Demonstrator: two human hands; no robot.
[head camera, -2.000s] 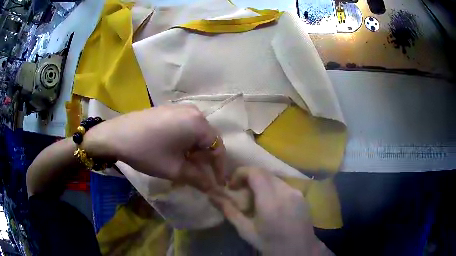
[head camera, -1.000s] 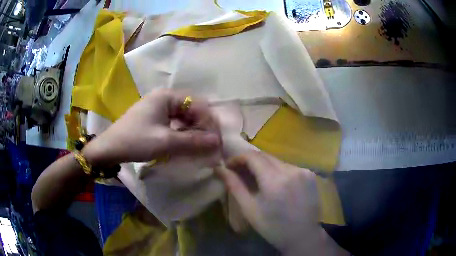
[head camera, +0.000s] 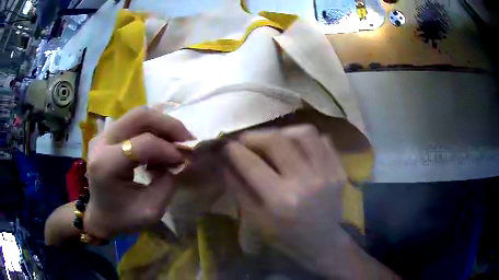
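The garment, off-white side up (head camera: 219, 74), lies across the table's front edge, with mustard-yellow parts at its left (head camera: 117, 68), along its top and hanging below. My left hand (head camera: 137, 169), with a ring and a beaded bracelet, pinches the raw edge of a pale panel between thumb and fingers. My right hand (head camera: 290, 180), partly blurred, holds the same edge just to the right, back of the hand up. The edge is lifted and runs between both hands. The right fingertips are partly hidden in shadow.
The needle plate (head camera: 347, 16) and tan bed cover with dark blotches (head camera: 405, 49) are at the upper right. A ruler (head camera: 437, 158) runs along the table's right front edge. A greenish-grey machine part (head camera: 54, 95) stands at the left.
My hands have moved up and apart from the lower pale cloth. They now hold a panel edge raised. The pale cloth beyond it is lifted, and the yellow strip at the top has bent.
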